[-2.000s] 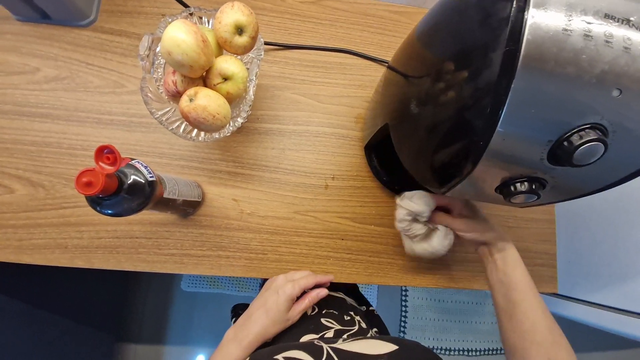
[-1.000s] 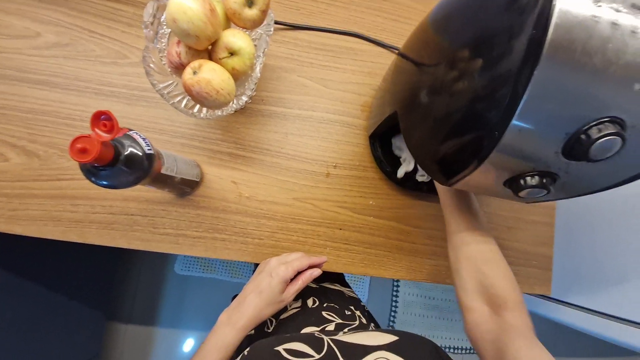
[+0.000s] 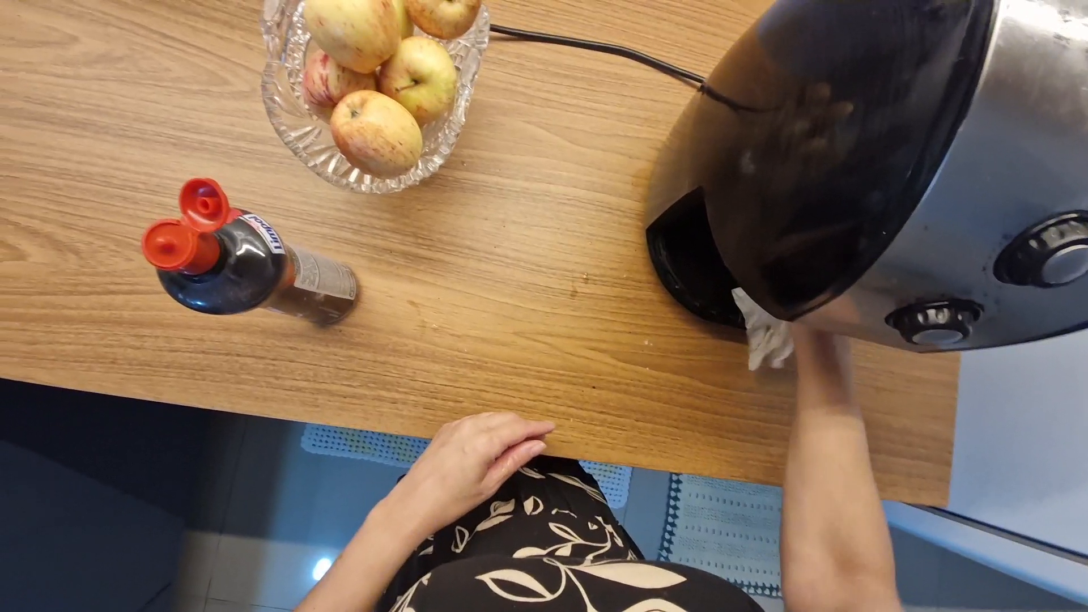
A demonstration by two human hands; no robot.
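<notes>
An air fryer (image 3: 850, 170) with a black and silver body and two knobs stands on the right of the wooden table. Its basket opening (image 3: 690, 255) is an empty dark cavity at the lower left. My right hand (image 3: 820, 336) reaches under the front of the appliance, its fingers largely hidden. A crumpled white cloth (image 3: 765, 336) pokes out beside it at the edge of the opening; the grip on it is hidden. My left hand (image 3: 484, 455) rests at the table's front edge, holding nothing, fingers together and loosely extended.
A Limpol bottle (image 3: 229, 268) with its red flip cap raised stands at the left. Behind it, a cut-glass bowl (image 3: 293, 136) holds several apples (image 3: 376, 133). A black cord (image 3: 595, 44) runs to the appliance. Crumbs dot the wooden table (image 3: 527, 340).
Two seconds ago my right hand held the bunched cloth in front of the appliance; a second ago the cloth was inside the opening. Now the cloth sticks out at its near edge.
</notes>
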